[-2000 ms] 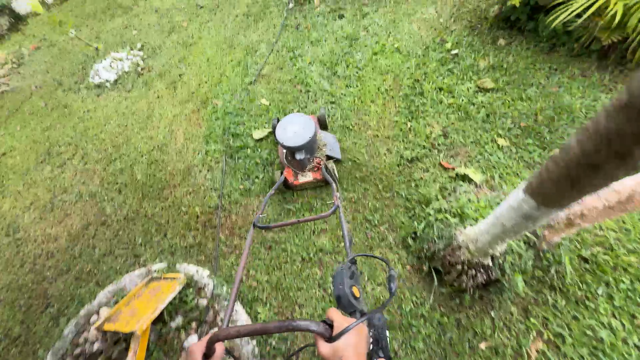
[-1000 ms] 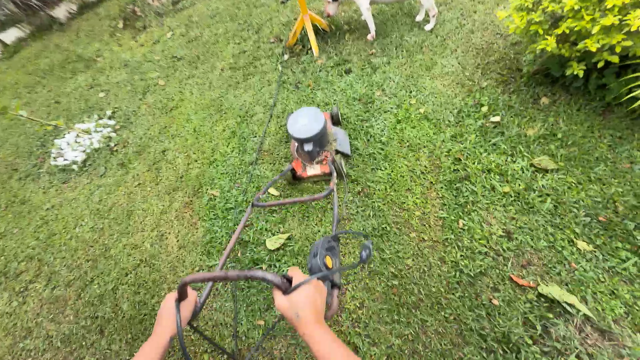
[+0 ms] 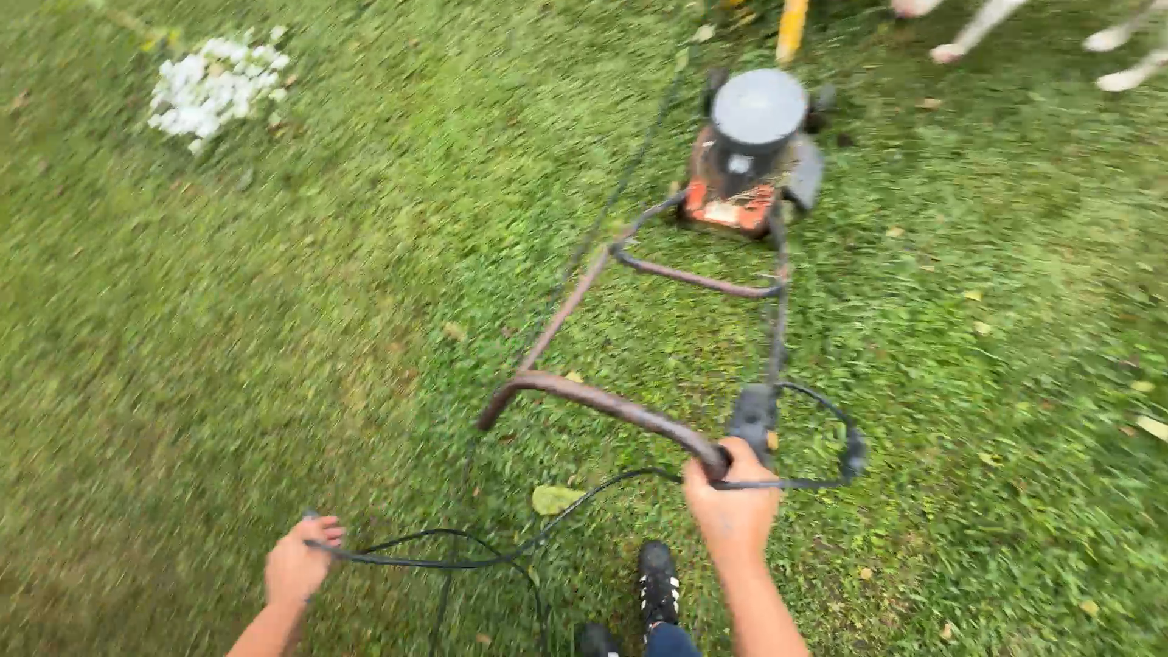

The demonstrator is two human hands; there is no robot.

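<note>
An orange electric lawn mower with a grey motor cover stands on the grass at the upper right of centre. Its brown, worn metal handlebar reaches back toward me. My right hand is closed around the right end of that bar, just below the black switch box. Off to the left of the handlebar, my left hand holds a black power cable. From there the cable runs in loose curves past my right hand, and part of it hangs down near my feet.
A patch of white flowers is at the upper left. Beyond the mower stands a yellow post, with a white animal's legs to its right. A dark cable line crosses the grass left of the mower. My black shoes are at the bottom.
My left hand has let go of the handlebar, moved left and taken hold of the cable. My right hand stays on the bar.
</note>
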